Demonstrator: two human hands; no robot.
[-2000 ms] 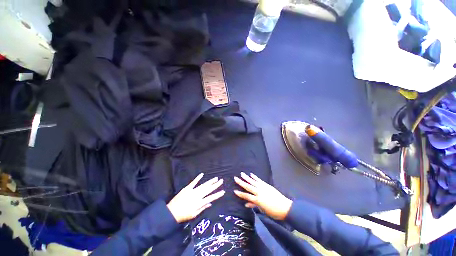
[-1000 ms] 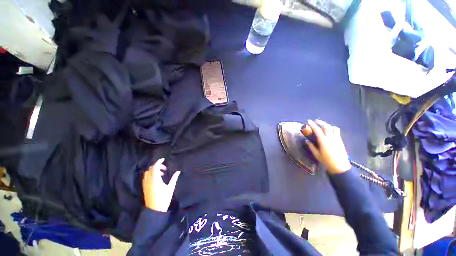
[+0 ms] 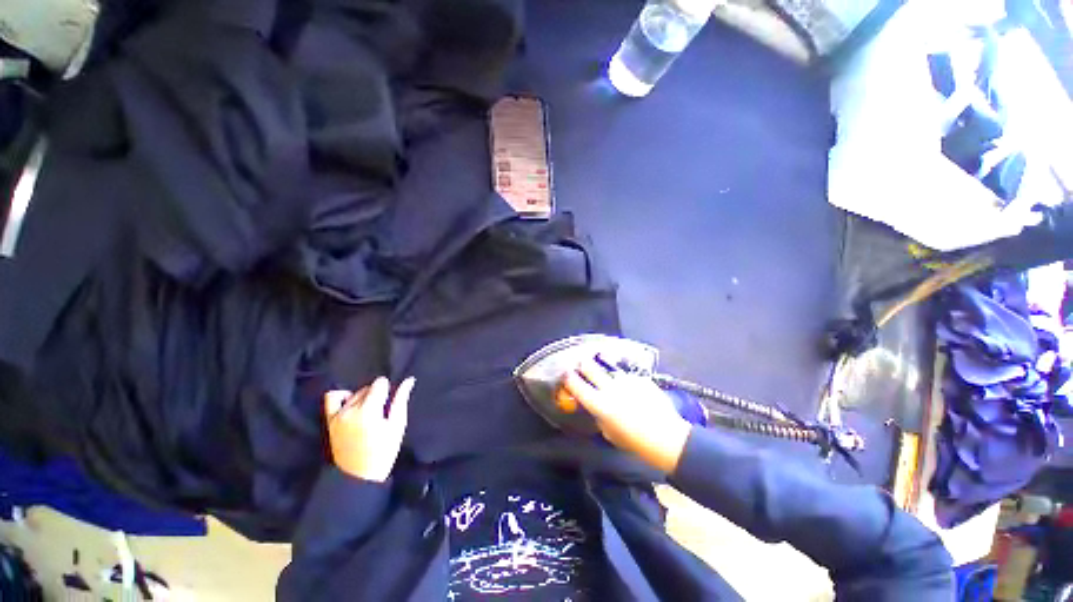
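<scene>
A black garment piece (image 3: 459, 376) lies flat on the navy table cover near my body, joined or touching a wrinkled dark heap (image 3: 188, 153) at the left. My right hand (image 3: 624, 406) is closed round the handle of the steam iron (image 3: 553, 362). The iron's silver plate rests on the right part of the flat piece, pointing left. My left hand (image 3: 368, 433) lies at the left edge of the flat piece, fingers apart; it holds nothing that I can see. A smartphone (image 3: 521, 155) with a lit screen lies just beyond the piece.
A clear water bottle (image 3: 650, 49) stands at the back of the navy table cover (image 3: 718, 212). A white bin (image 3: 882, 141) with dark cloth pieces is at the back right. The iron's hose (image 3: 765, 423) runs right. A purple-blue cloth bundle (image 3: 988, 388) lies beyond the right edge.
My right hand took hold of the iron and moved it left onto the garment piece. My left hand moved from the middle of the piece to its left edge. The view has shifted slightly.
</scene>
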